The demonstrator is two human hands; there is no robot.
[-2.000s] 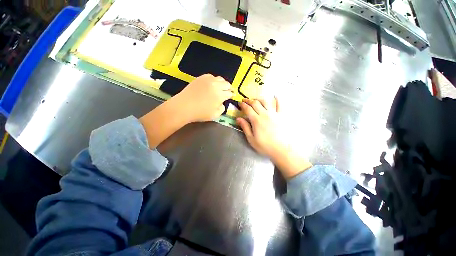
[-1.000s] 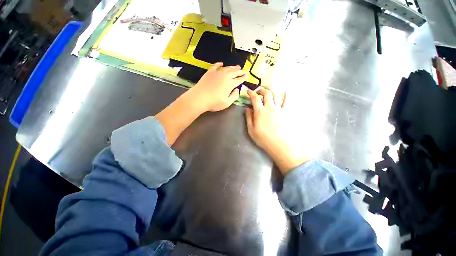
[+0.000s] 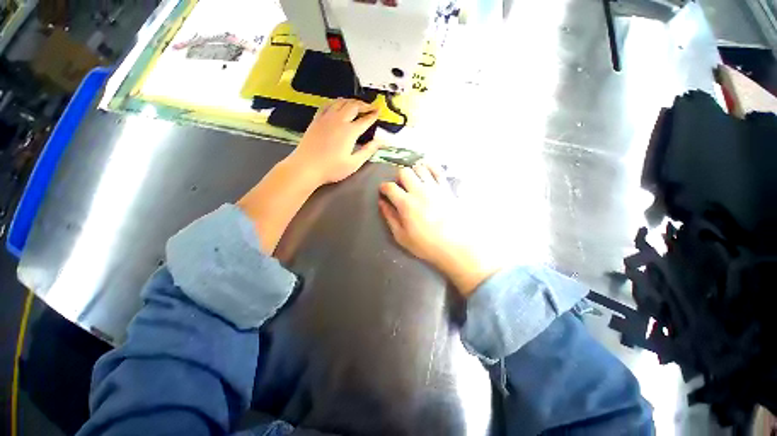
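The white sewing template (image 3: 162,77) with green and yellow taped edges lies in front of me. A yellow flap (image 3: 271,75) lies on it, with a black fabric panel (image 3: 324,75) showing through its window. Black fabric (image 3: 285,114) sticks out at the flap's near edge. My left hand (image 3: 334,140) rests at the flap's near right part, fingertips on its edge; whether it grips fabric is hidden. My right hand (image 3: 419,211) is on the metal table just nearer than the template's edge, fingers curled; what is under them is hidden.
The white machine head (image 3: 383,43) stands over the flap's right part. A pile of black cut pieces (image 3: 716,187) lies on the right, with loose strips (image 3: 652,289) beside it. A blue tray (image 3: 55,162) is at the left table edge. A metal rail (image 3: 682,13) is at top right.
My right hand has moved back from the flap's corner toward me. My left hand stays at the flap's near edge. The view has shifted.
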